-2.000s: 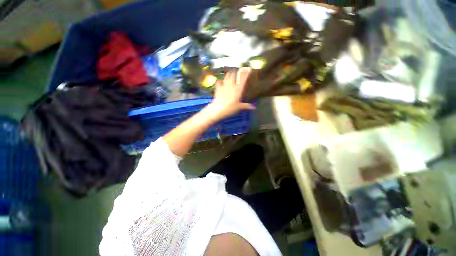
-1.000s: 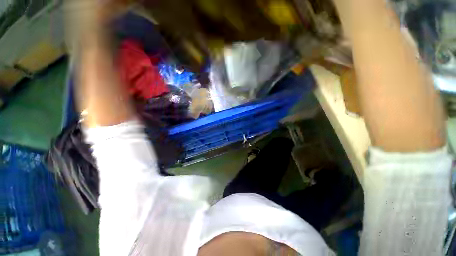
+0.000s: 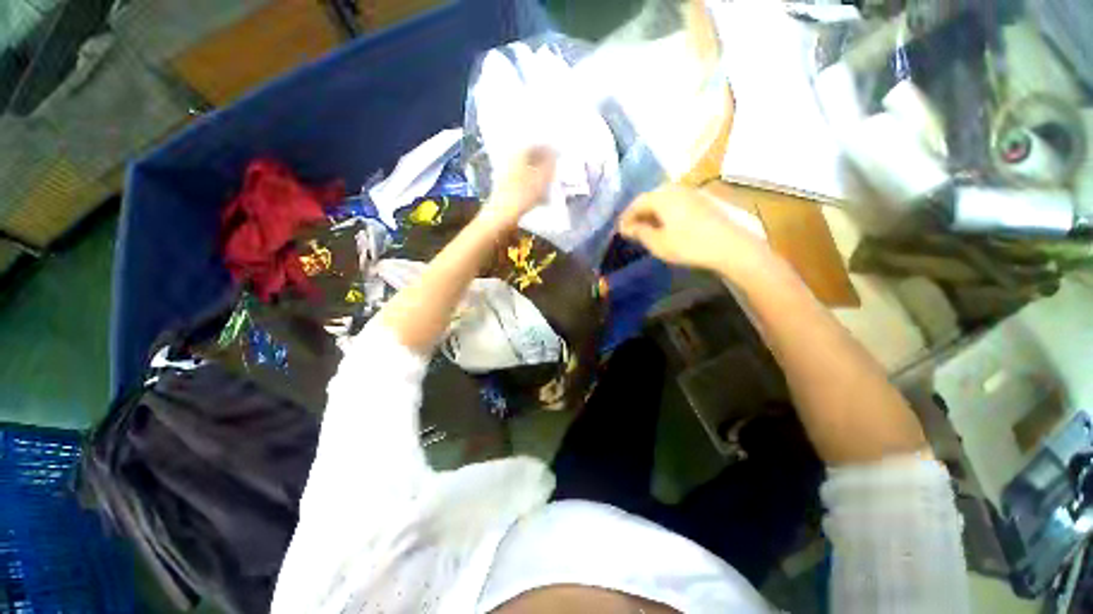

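The dark floral-printed fabric [image 3: 527, 258] lies heaped over the blue bin's near side and hangs towards my lap, with its white inside showing in part. A clear plastic bag [image 3: 491, 108] with white contents stands at the bin's far right. My left hand [image 3: 524, 186] is raised in front of the bag, its fingers bunched and blurred; whether it holds anything cannot be told. My right hand [image 3: 683, 228] is to the right of the bag, fingers curled, above the gap between bin and table; no clear object shows in it.
The blue bin [image 3: 180, 216] holds a red cloth [image 3: 273, 222]. Dark plain cloth [image 3: 216, 462] hangs at its near left corner. A blue crate [image 3: 54, 522] is at lower left. White sheets and a brown board [image 3: 797, 240] lie on the table at right, near white thread cones [image 3: 1013, 210].
The printed fabric has come down from the top of the view onto the bin's near side and my lap. Both hands have drawn inward, and the plastic bag now shows fully.
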